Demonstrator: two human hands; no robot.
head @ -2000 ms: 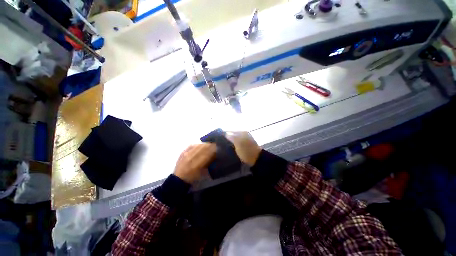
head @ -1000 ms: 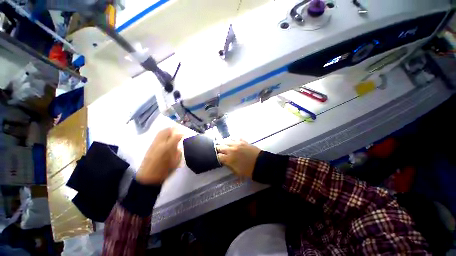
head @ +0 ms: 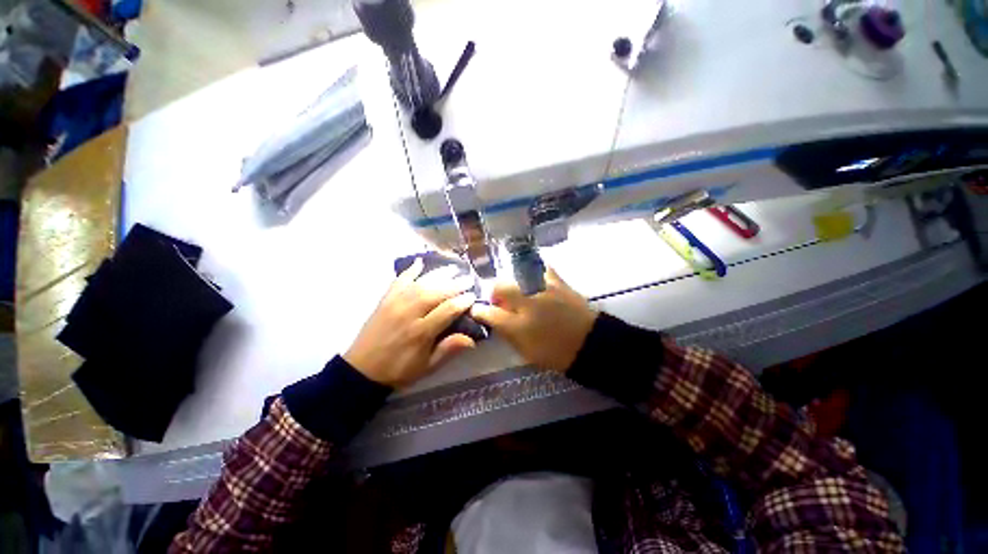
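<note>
A dark folded fabric piece [head: 468, 325] lies at the presser foot [head: 484, 260] of the white sewing machine, mostly covered by my hands and washed out by the bright light. My left hand [head: 408, 325] rests on its left part with the fingers near the needle area. My right hand [head: 545, 320] holds its right side, fingertips close to the left ones. The needle itself cannot be made out.
A dark pile [head: 152, 325] lies at left beside the brown board [head: 67, 292]. Grey strips [head: 309, 152] lie behind and left of the needle. Yellow-blue snips [head: 693, 249], red snips [head: 736, 220] and a yellow tag [head: 834, 223] lie under the arm. A measuring tape [head: 477, 398] runs along the front edge.
The fabric piece, first held at the front edge, has moved up under the machine head. My left hand has come back onto it beside my right hand. The view has moved closer.
</note>
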